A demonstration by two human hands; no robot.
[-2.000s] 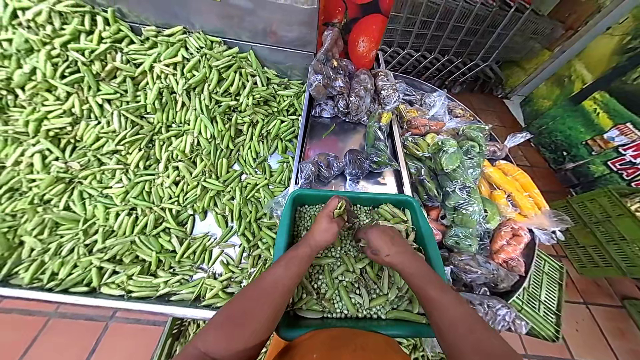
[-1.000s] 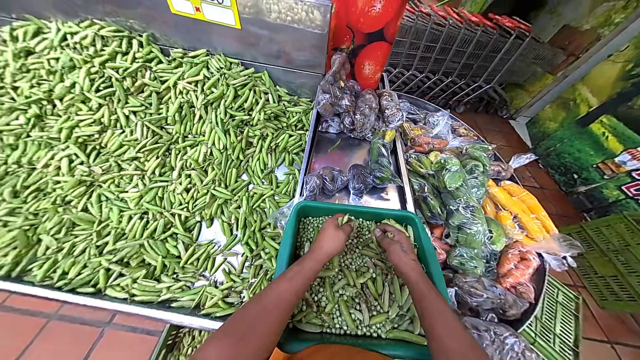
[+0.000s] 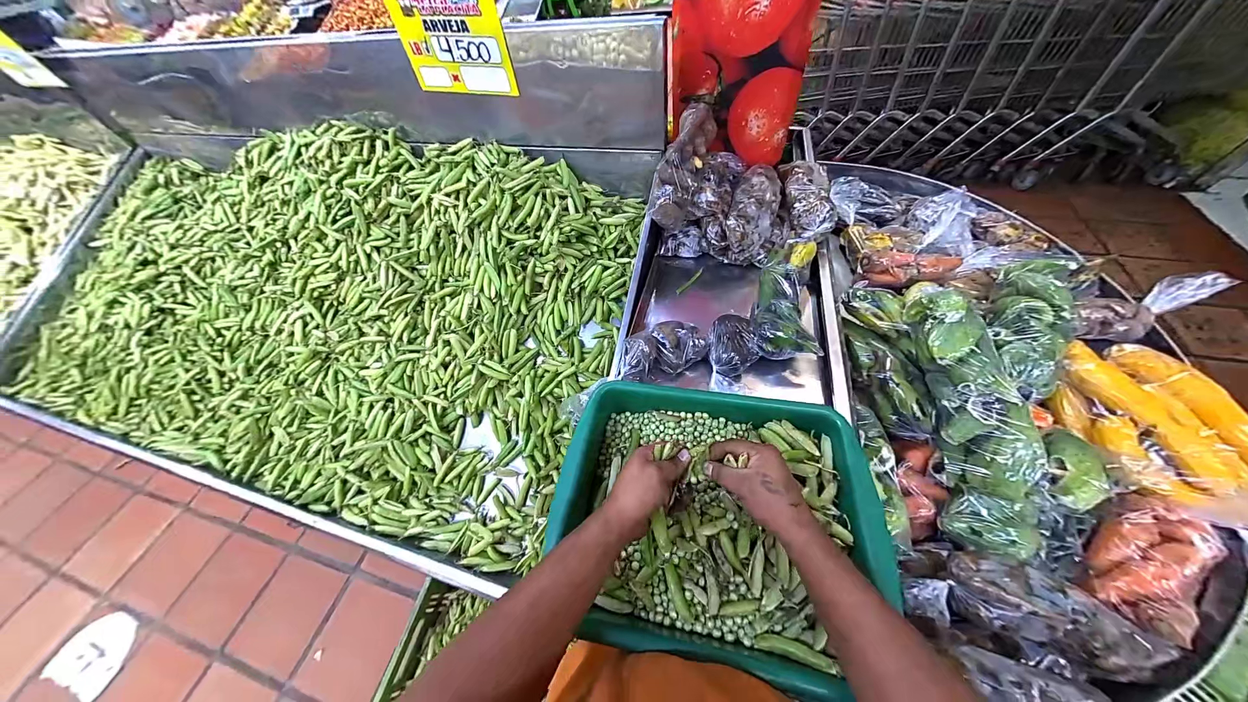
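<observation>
A green plastic tub (image 3: pixel 877 546) holds shelled green peas (image 3: pixel 673 429) and many pea pods (image 3: pixel 741 556). Over its upper middle, my left hand (image 3: pixel 648 483) has its fingers closed around pea pods. Beside it, close but with a narrow gap, my right hand (image 3: pixel 756 483) also pinches a piece of pod between thumb and fingers. Whether the pods in my hands are whole or split cannot be told. To the left, a large heap of pea pods (image 3: pixel 361 331) fills a metal display bin (image 3: pixel 253 512).
Bagged dark produce (image 3: pixel 751 210) lies on a metal tray (image 3: pixel 692 292) beyond the tub. Bagged green vegetables (image 3: pixel 994 419) and yellow produce (image 3: pixel 1150 409) crowd a round stand at right. Shopping carts (image 3: pixel 955 88) stand behind. A crate (image 3: pixel 439 624) sits below the bin.
Both hands stay over the tub; the right hand has come up from lower over the pods, where it was two seconds ago. The view has shifted, showing more of the bin's back.
</observation>
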